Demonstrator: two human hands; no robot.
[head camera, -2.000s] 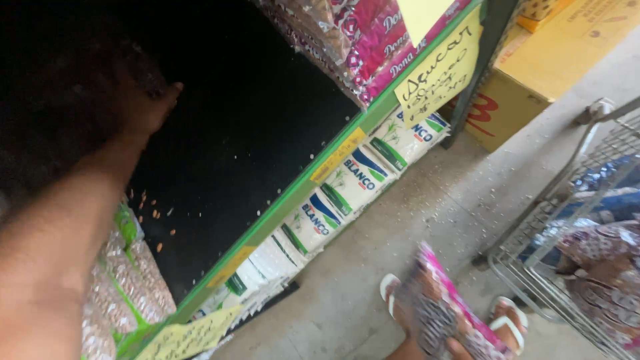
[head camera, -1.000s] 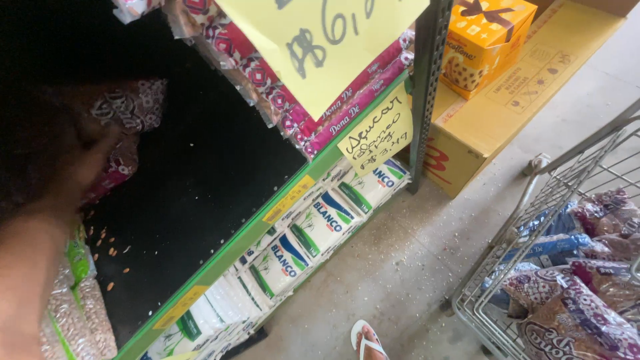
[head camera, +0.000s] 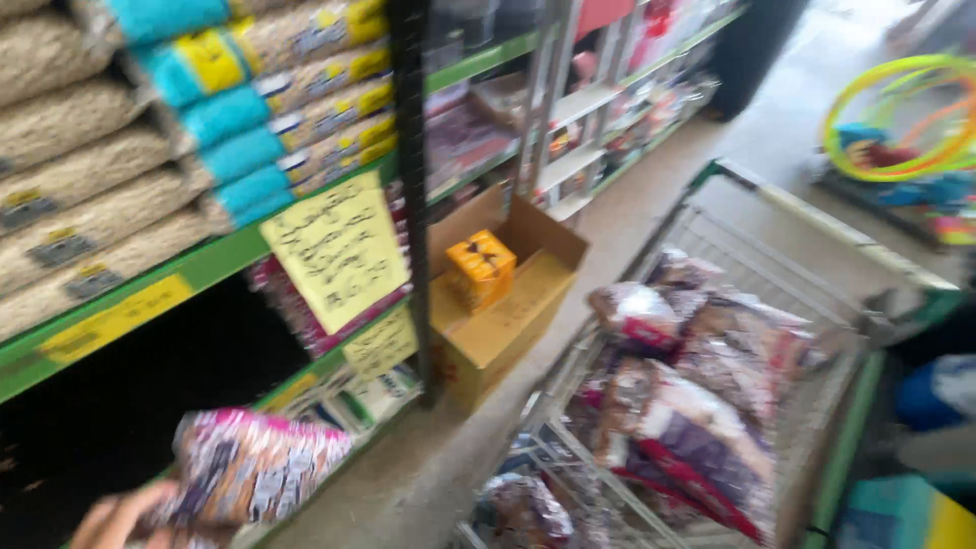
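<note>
At the lower left, my left hand (head camera: 126, 518) grips one end of a plastic bag (head camera: 255, 469) with pink and dark print and brownish contents. The bag is in front of the dark lower shelf opening and the green shelf edge. Similar printed bags (head camera: 694, 427) lie piled in a wire shopping cart (head camera: 793, 206) on the right. My right hand is out of view. Motion blur hides fine detail.
Bags of pale grain (head camera: 84, 221) and turquoise-ended packs (head camera: 236, 152) fill the upper shelf. Handwritten yellow signs (head camera: 339, 252) hang from its edge beside a black upright (head camera: 412, 198). Beyond stand an open cardboard box (head camera: 496, 335) with an orange box (head camera: 480, 271), and a stepladder (head camera: 572, 107).
My left hand has brought a bag out of the dark shelf space. The view has swung up and right, showing more of the cart and aisle. A hand with a bag near the feet two seconds ago is gone.
</note>
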